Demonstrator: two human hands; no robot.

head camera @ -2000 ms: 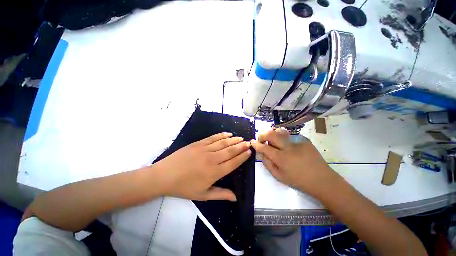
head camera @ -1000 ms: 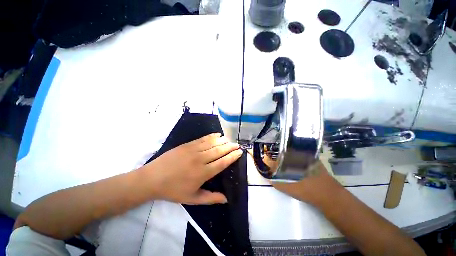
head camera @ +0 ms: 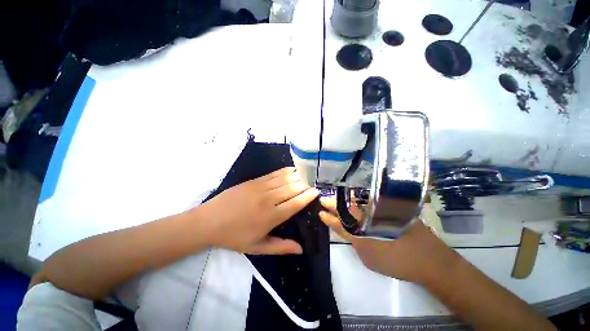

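A black garment panel [head camera: 284,278] with white specks lies on the table and hangs over its front edge. A white tape [head camera: 278,298] runs along it and curves at its lower end. My left hand [head camera: 259,210] lies flat on the panel, fingertips at its right edge beside the needle area, thumb apart. My right hand [head camera: 388,249] is at the panel's right edge, its fingers partly hidden behind the shiny thread take-up guard [head camera: 404,171]. Whether it pinches the cloth is hidden. The white sewing machine [head camera: 479,110] stands over the needle area.
Dark cloth [head camera: 142,29] is heaped at the table's far left. The white table [head camera: 162,129] has a blue left edge [head camera: 68,142]. A brown tab [head camera: 526,253] and a metallic cluster [head camera: 576,234] lie at right. A measuring tape [head camera: 388,322] runs along the front edge.
The view has shifted since the earliest frame, so the guard now covers part of my right hand. My right hand's fingers show slightly more than one second ago. My left hand stays on the panel.
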